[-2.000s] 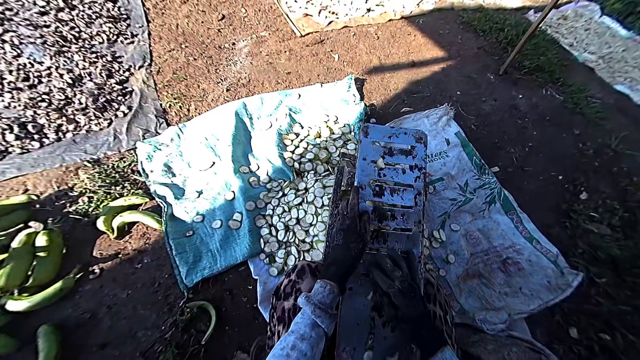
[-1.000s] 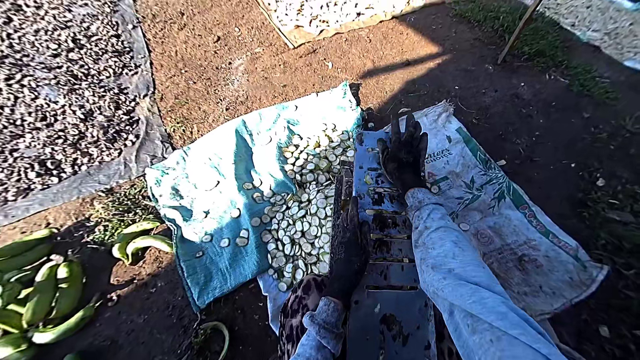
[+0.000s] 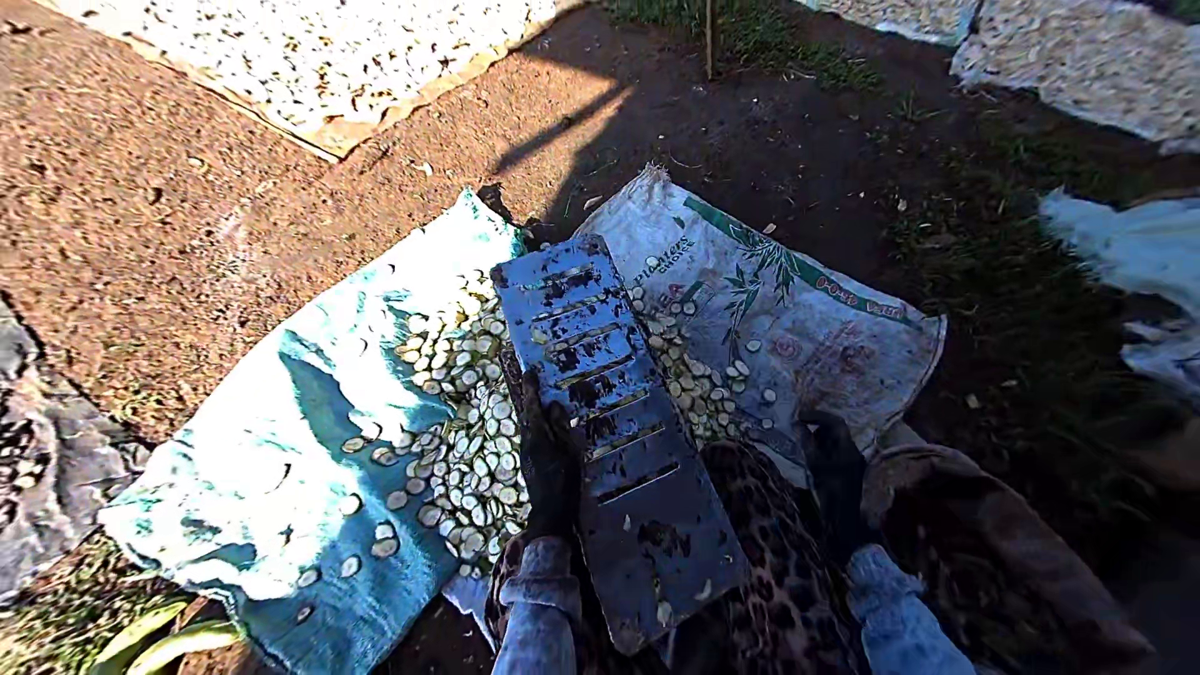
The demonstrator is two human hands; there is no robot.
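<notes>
A long metal slicer board (image 3: 614,431) with several crosswise slots and dark stains slants away from me. My left hand (image 3: 550,459), in a dark glove, holds its left edge. My right hand (image 3: 834,464), also dark-gloved, is off the board to its right, over the lower edge of a white printed sack; shade hides whether its fingers hold anything. Round pale slices (image 3: 478,422) lie heaped on a teal woven sack (image 3: 328,469) left of the board. More slices (image 3: 698,384) lie on the white sack (image 3: 816,328) at the right.
Unpeeled green bananas (image 3: 159,642) lie at the lower left, near a grey sheet (image 3: 56,459). A sheet covered with pale pieces (image 3: 347,56) is at the top. A thin stick (image 3: 710,37) stands beyond the sacks. Pale plastic (image 3: 1144,272) lies at the right.
My right hand has moved off the board's far part, back and to the right. My left hand still holds the board's left edge. The view has swung to the right.
</notes>
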